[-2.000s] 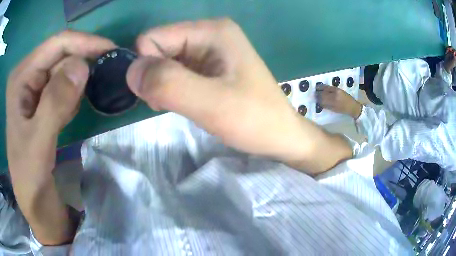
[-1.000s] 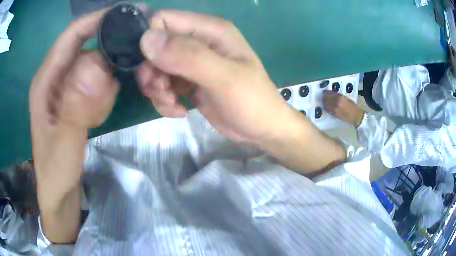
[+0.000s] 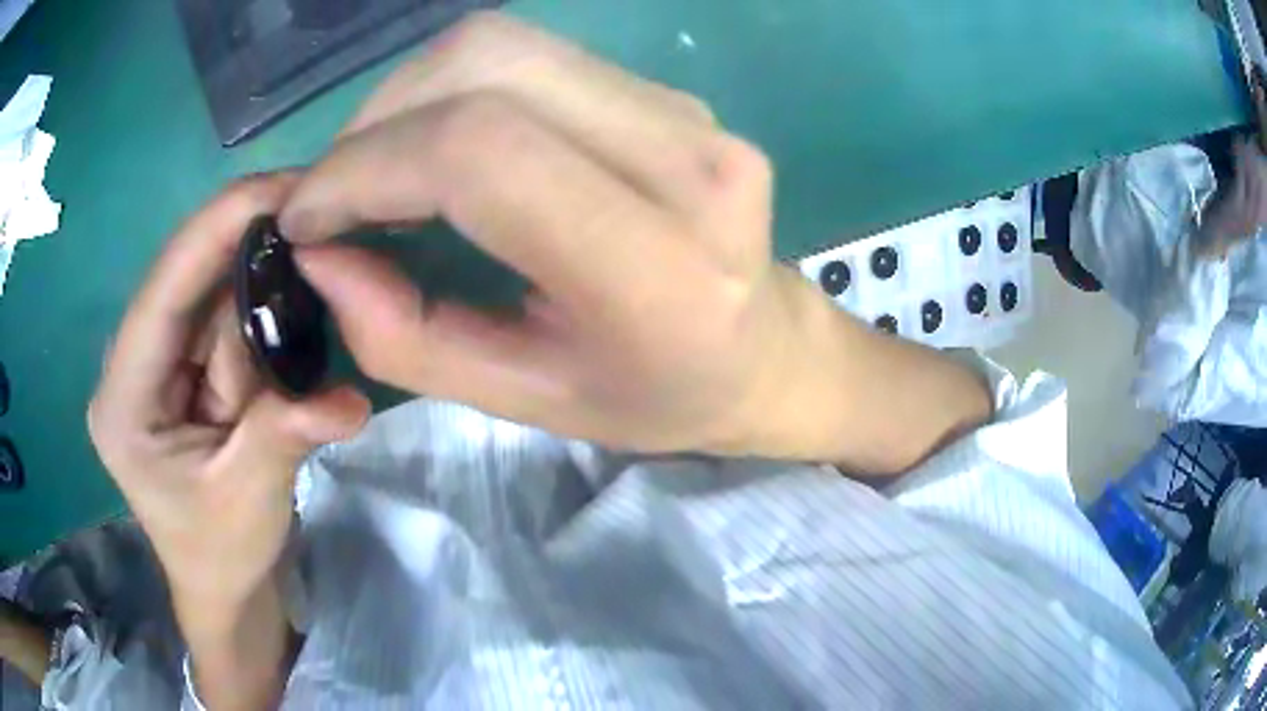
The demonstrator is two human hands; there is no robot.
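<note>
A round black part (image 3: 285, 308) is held tilted, nearly edge-on, above the green bench at the left. My left hand (image 3: 209, 396) grips it from the left and below, with fingers behind it and the thumb near its lower edge. My right hand (image 3: 556, 264) is at its upper right, thumb and index finger pinched together at the rim. Whether a tiny piece is between those fingertips cannot be told. A light glint shows on the part.
The dark press base (image 3: 299, 56) lies on the green mat (image 3: 903, 84) at the far side. A crumpled white wipe (image 3: 25, 174) is at the left. A white tray (image 3: 906, 289) with black discs is at the right, beside another person's sleeve (image 3: 1160, 236). Dark discs show at the far left edge.
The black part has turned from face-on to nearly edge-on and moved lower. My right hand has shifted to a pinch at its upper edge. The other person's hand has left the tray.
</note>
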